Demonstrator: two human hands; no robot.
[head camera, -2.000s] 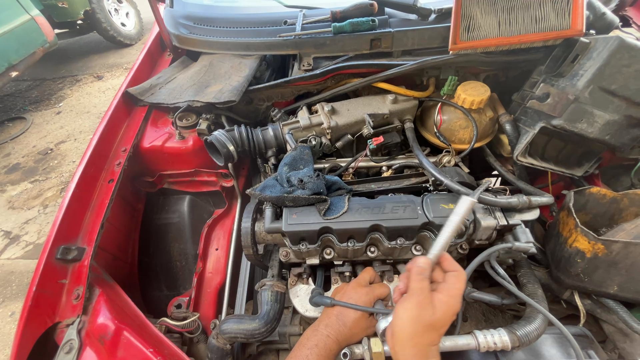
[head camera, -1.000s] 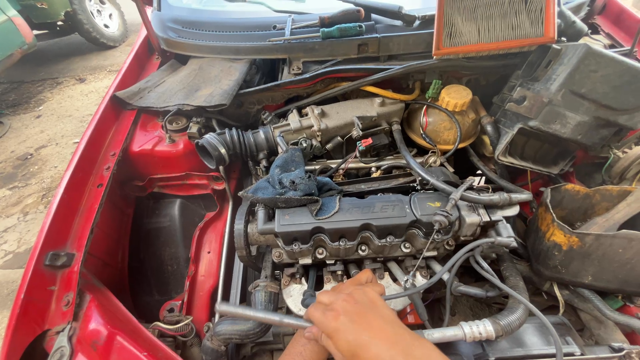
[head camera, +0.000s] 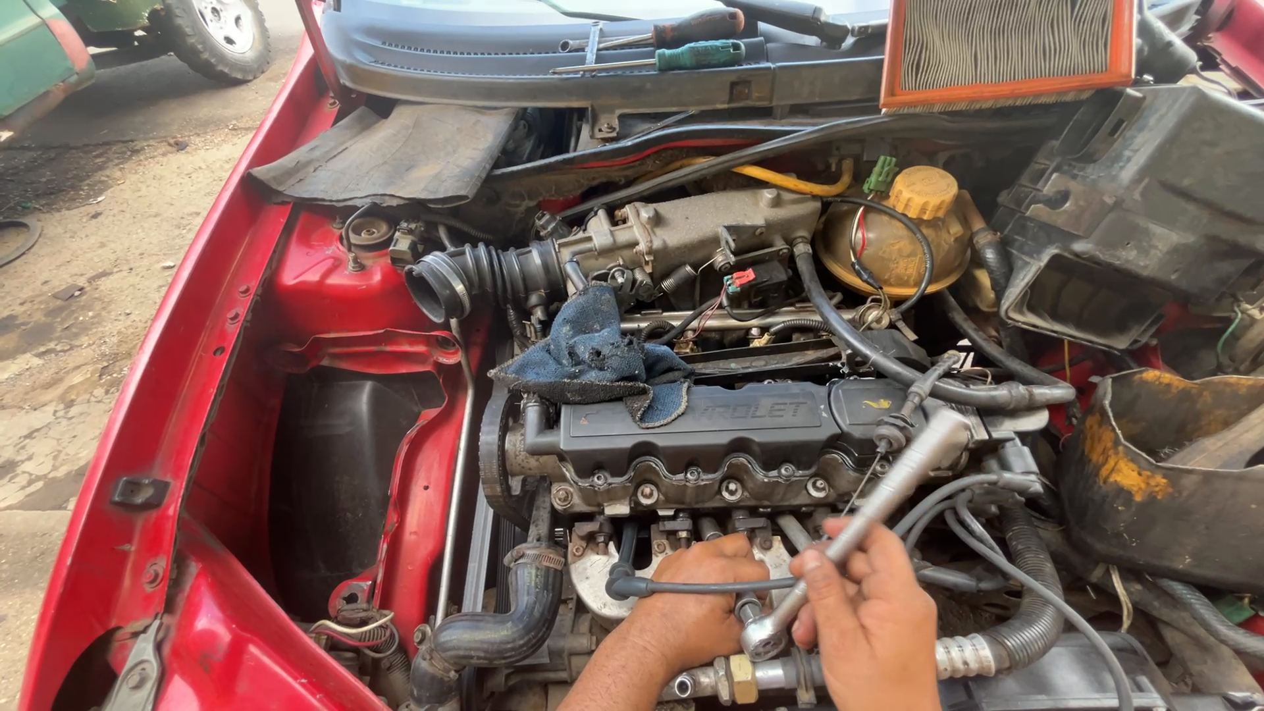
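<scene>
My right hand (head camera: 869, 612) grips the lower part of a chrome ratchet wrench (head camera: 894, 484), whose handle slants up to the right. Its head, with a socket extension (head camera: 748, 606), lies low in front of the engine. Beside it my left hand (head camera: 706, 583) reaches in at the exhaust side below the black valve cover (head camera: 691, 425); its fingertips are hidden, and whether it grips the extension cannot be told. A spark plug lead (head camera: 691, 587) passes over the left hand. A dark blue rag (head camera: 602, 355) lies on the valve cover's left end.
Two screwdrivers (head camera: 699, 54) lie on the cowl near an orange-framed air filter (head camera: 1007, 49). An open air filter housing (head camera: 1116, 217) stands at right, above a stained plastic part (head camera: 1165, 474). The coolant tank (head camera: 894, 237) is behind the engine. A radiator hose (head camera: 504, 632) curves at lower left.
The ratchet handle has swung from pointing left, low across the front, to pointing up and right. Both hands are now apart, with the left hand's back visible.
</scene>
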